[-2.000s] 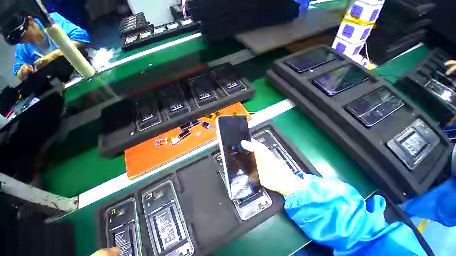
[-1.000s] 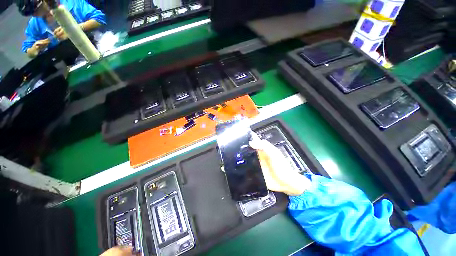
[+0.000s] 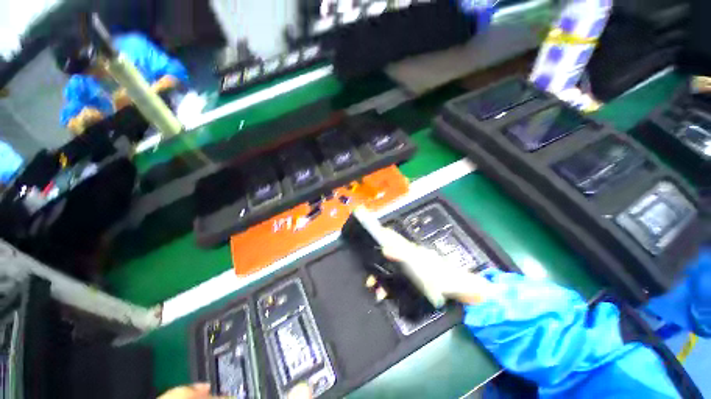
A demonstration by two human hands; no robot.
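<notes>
My right hand (image 3: 425, 269), pale and perhaps gloved, holds a dark smartphone (image 3: 361, 235) over the near foam tray (image 3: 343, 292). The phone is tilted, blurred and seen partly from its edge; its screen cannot be read. Open-backed phones lie in the tray: two at the left (image 3: 294, 343), one at the right (image 3: 448, 241), and one partly hidden below the held phone. My left hand (image 3: 191, 391) is cut off by the bottom edge, at the leftmost phone; its grip cannot be told.
An orange mat (image 3: 269, 241) with small loose parts lies behind the near tray. Beyond it is another phone tray (image 3: 214, 222). A large phone tray (image 3: 499, 164) lies at the right, a white-purple tower (image 3: 561, 58) behind it. A person in blue (image 3: 144, 58) works across the bench.
The held phone has turned from screen-up to a steep tilt, still in my right hand. The view has shifted, so the trays sit farther right and slightly lower.
</notes>
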